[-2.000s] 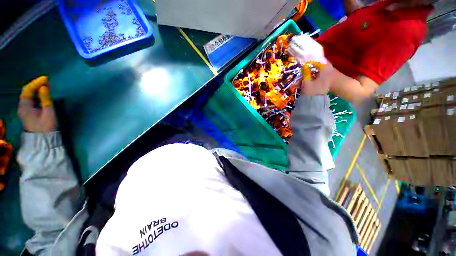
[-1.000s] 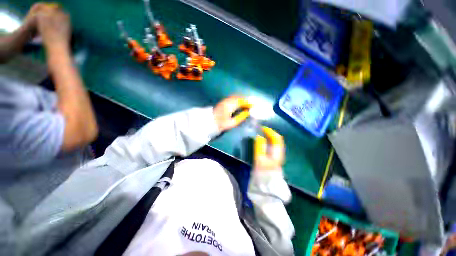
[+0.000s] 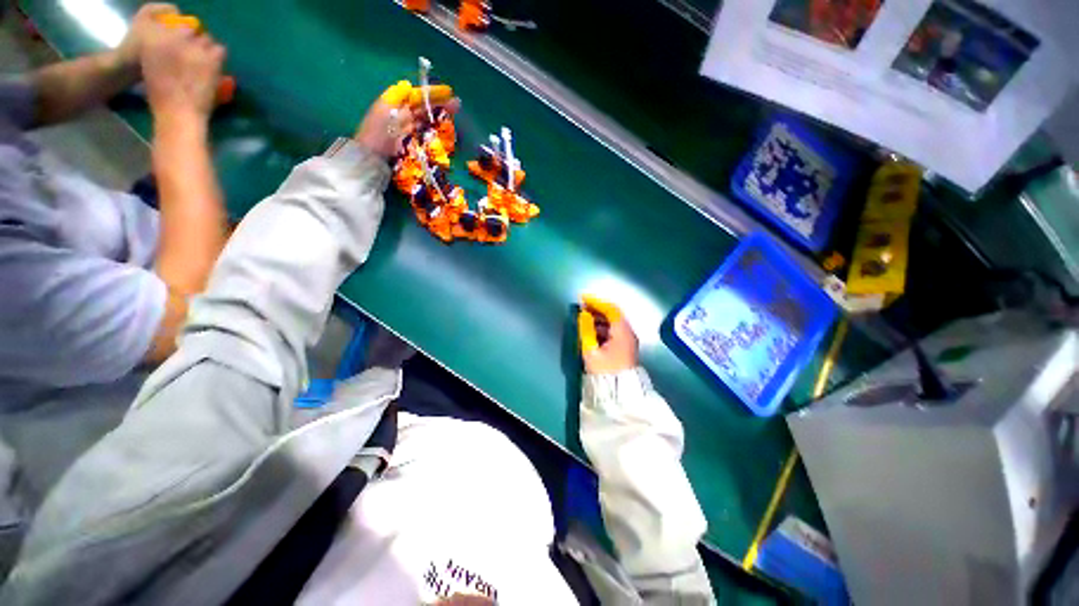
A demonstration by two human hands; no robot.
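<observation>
Several orange-and-black units (image 3: 456,213) with pale tails lie in a curved cluster on the green belt (image 3: 532,278). My left hand (image 3: 396,122), with yellow finger cots, is at the cluster's upper left end, touching or around a unit; its grip cannot be made out clearly. My right hand (image 3: 609,337) rests over the belt to the right of the cluster, its yellow-cotted fingers curled. A small dark spot shows between these fingers, too small to tell what it is.
A blue tray of tiny parts (image 3: 755,322) is right of my right hand, with another blue tray (image 3: 790,180) and a yellow holder (image 3: 885,231) behind. A grey machine (image 3: 935,462) stands at right. An instruction sheet (image 3: 876,142) hangs above. Another person's hands (image 3: 183,65) are at left.
My left hand has moved away from my right hand, left to the orange cluster. The right hand stays over the belt. The view has shifted; the green crate is out of view.
</observation>
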